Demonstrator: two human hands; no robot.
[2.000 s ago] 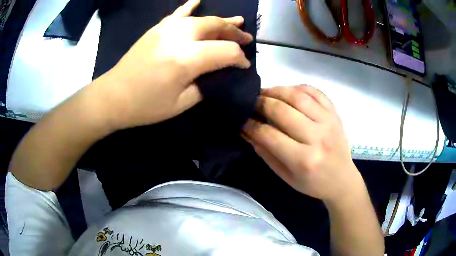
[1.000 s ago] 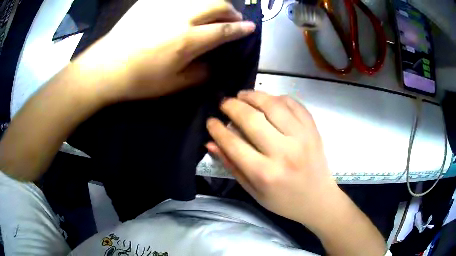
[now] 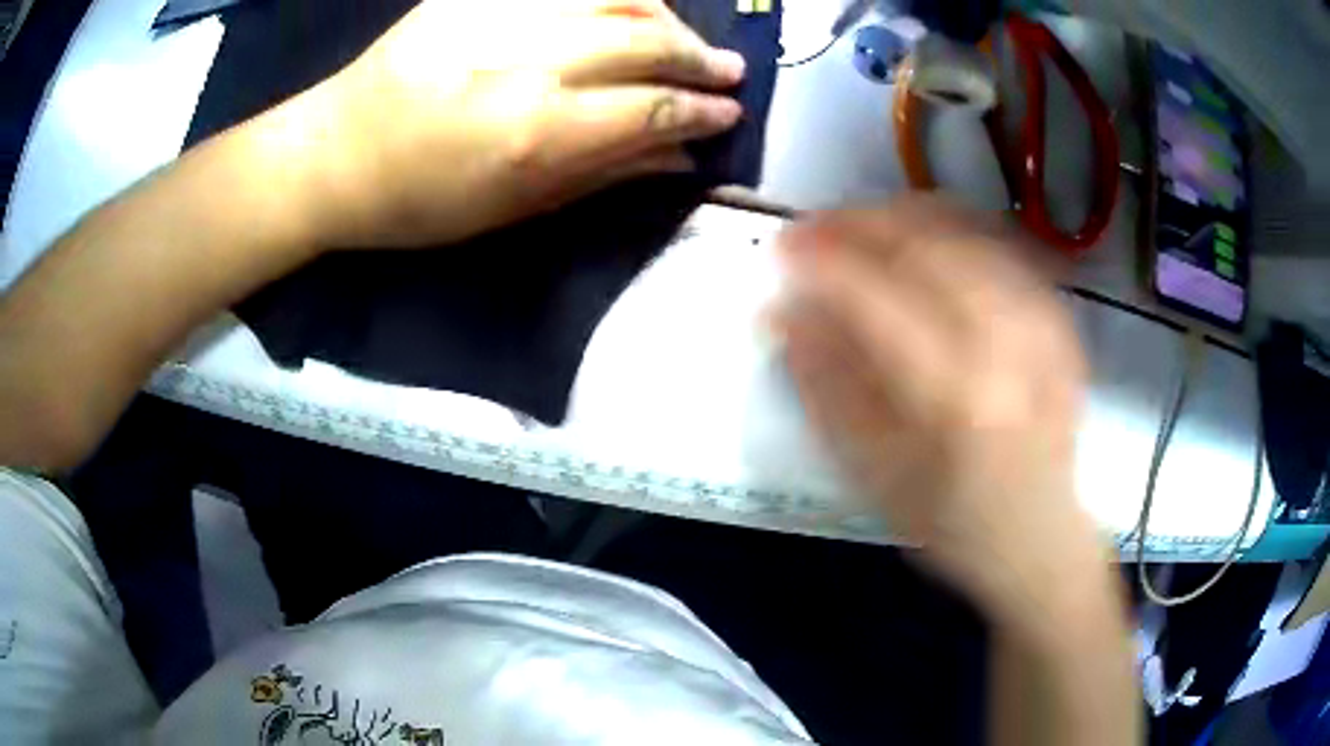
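A black cloth panel (image 3: 481, 313) lies flat on the white table, its lower edge a little above the table's front edge. My left hand (image 3: 540, 117) lies flat on the panel, fingers pointing right toward the panel's right edge. A small bright metal part (image 3: 753, 6) shows at the cloth's top edge. My right hand (image 3: 934, 350) is blurred, over the white table to the right of the cloth and apart from it. No object shows in it, but its fingers are too blurred to tell their shape.
Red and orange scissor handles (image 3: 1104, 146) lie at the upper right, with a pale cylinder (image 3: 953, 76) beside them. A lit smartphone (image 3: 1200, 190) is right of them. A pale cord (image 3: 1148, 496) hangs over the front edge, which carries a measuring tape (image 3: 584, 478).
My right hand has let go of the cloth and moved right. The panel's lower part, earlier hanging over my lap, now lies on the table, and the front measuring tape shows. My left hand stays on the cloth.
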